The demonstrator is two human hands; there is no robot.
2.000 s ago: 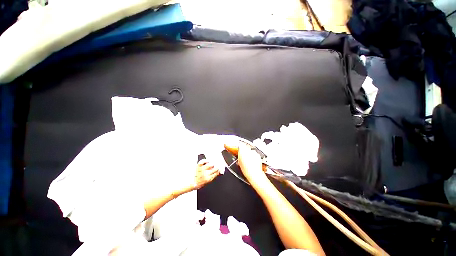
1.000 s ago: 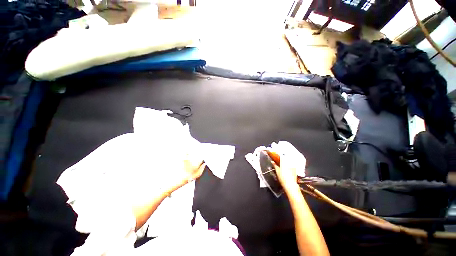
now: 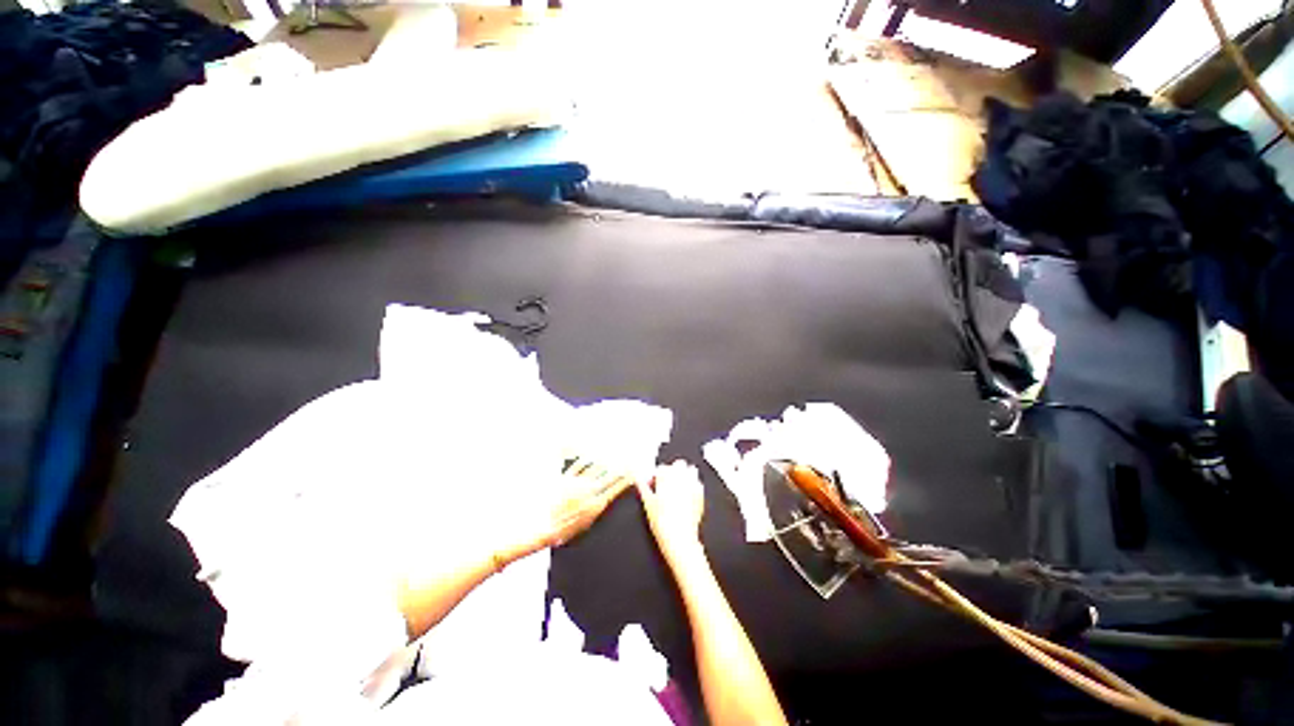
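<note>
A white shirt, overexposed, lies on the black padded table, with a black hanger hook above its collar. My left hand lies on the shirt near the sleeve end. My right hand is at the lower right edge of that sleeve end, its fingers close together on the cloth. The steam iron, with an orange-brown handle, stands free of my hands to the right. It is beside and partly over a crumpled white cloth.
A cream padded board lies on a blue piece at the table's far left. Dark garments are heaped at the far right. Tan hoses trail from the iron to the lower right.
My right hand has let go of the iron and moved left to the sleeve end. The iron now rests by the white cloth. My left hand has shifted slightly right.
</note>
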